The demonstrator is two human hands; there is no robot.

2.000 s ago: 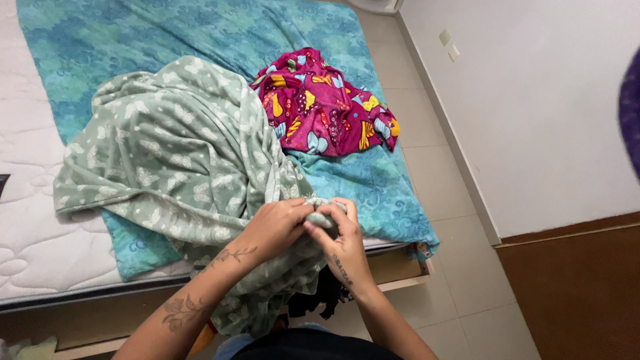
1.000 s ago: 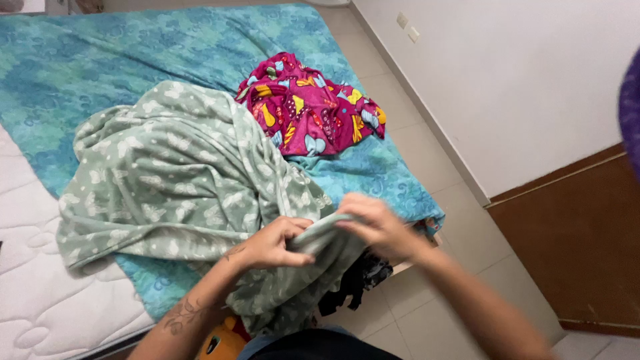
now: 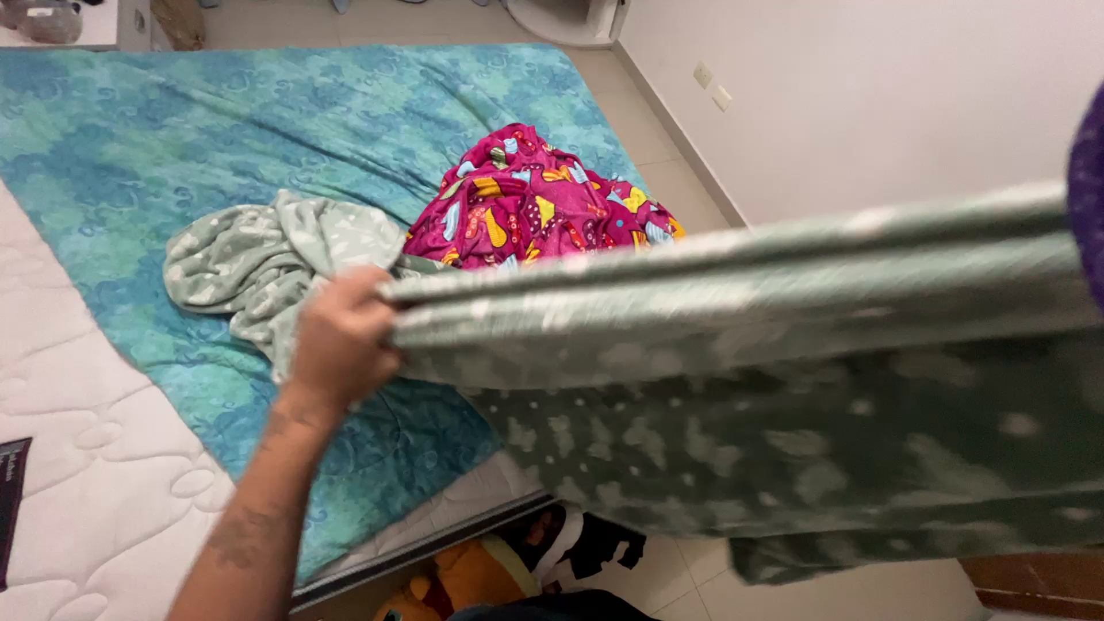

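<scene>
My left hand [image 3: 345,336] is closed on the edge of a green fleece blanket [image 3: 655,362] with a pale butterfly pattern. From that fist the blanket stretches taut to the right, past the frame's edge, and its lower part hangs over the floor. The rest of it lies bunched on the bed, left of my hand. My right hand is out of view. Behind the blanket, a crumpled magenta printed cloth [image 3: 552,203] rests on the turquoise bed cover [image 3: 345,112].
The white quilted mattress [image 3: 103,483] shows at the left. An orange plush toy [image 3: 483,573] and dark items [image 3: 604,543] are by the bed's lower edge. A white wall [image 3: 845,103] stands at right, with a brown wooden surface [image 3: 1035,578] below.
My hands, close together earlier, have moved apart; the right one has left the view to the right. The green blanket, heaped on the bed before, is now partly lifted and stretched across the view.
</scene>
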